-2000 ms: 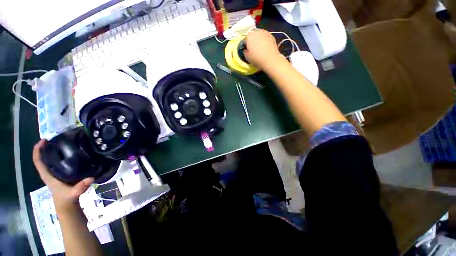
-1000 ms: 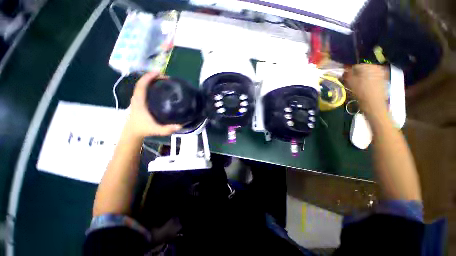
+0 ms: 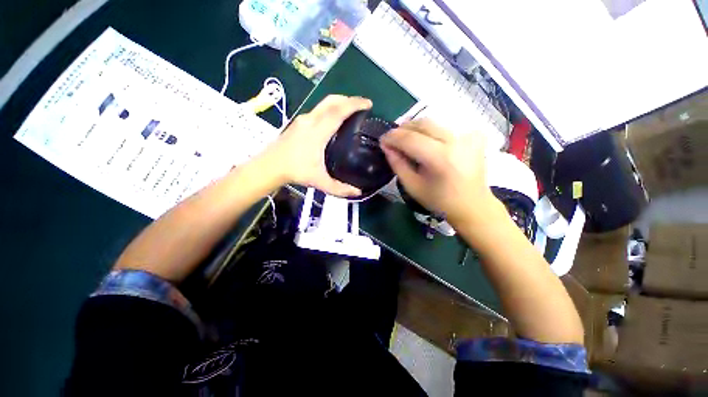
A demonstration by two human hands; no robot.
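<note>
My left hand (image 3: 314, 147) grips the glossy black ball head (image 3: 359, 161) of a security camera from its left side. Its white wall-mount bracket (image 3: 338, 233) hangs below, over the bench's front edge. My right hand (image 3: 435, 163) is at the upper right of the ball, its fingertips pinched together at a slot on the ball's back. Whether they hold something small cannot be told. A second camera (image 3: 514, 186), white with a black head, stands to the right, partly hidden by my right hand and forearm.
An instruction sheet (image 3: 144, 128) lies at left. A clear parts box (image 3: 310, 31) and a white cable (image 3: 227, 66) are behind the ball. The keyboard (image 3: 435, 66) and bright monitor (image 3: 578, 66) are at upper right. A black rounded box (image 3: 598, 182) and cartons (image 3: 664, 260) are at right.
My right hand has moved left from beside the yellow tape to the ball head in my left hand. The view has swung left, showing more of the sheet.
</note>
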